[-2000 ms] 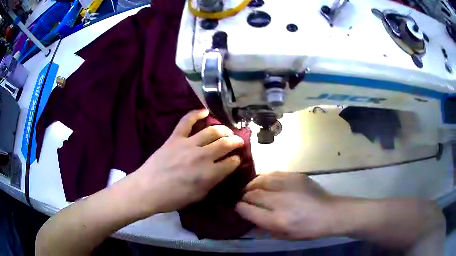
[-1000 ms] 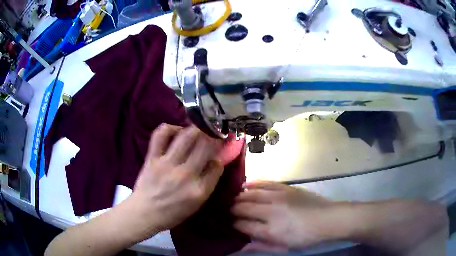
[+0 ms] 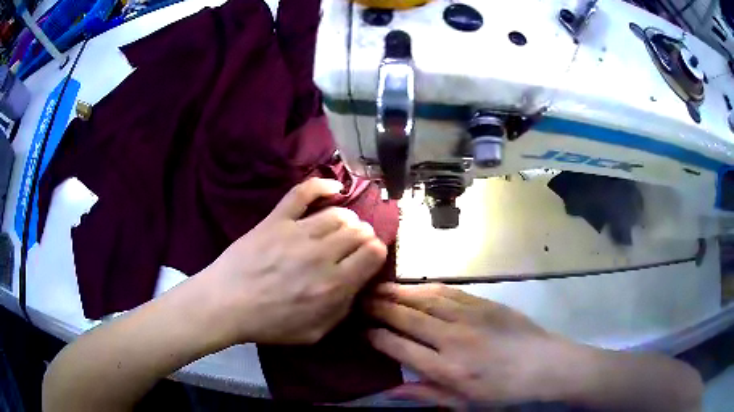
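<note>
The maroon cloth (image 3: 185, 153) lies left of the sewing machine (image 3: 515, 88) and runs down over the table's front edge. It looks pink-red under the lamp near the presser foot (image 3: 389, 193). My left hand (image 3: 302, 265) lies on the cloth just left of and below the foot, fingers bent, with cloth bunched at its fingertips. My right hand (image 3: 459, 338) holds the cloth's right rim below the needle area, its fingertips close to my left hand. The needle tip is too small to make out.
A dark ragged scrap (image 3: 599, 201) lies under the machine arm, right of the needle. A blue strip (image 3: 44, 153) marks the table's left end. Blue items (image 3: 36, 56) stand behind at the far left. The table's front edge (image 3: 217, 378) curves below my hands.
The camera view has shifted. My left hand has moved from covering the cloth close by the foot to slightly lower, and the cloth behind it is now bunched in folds beside the machine head.
</note>
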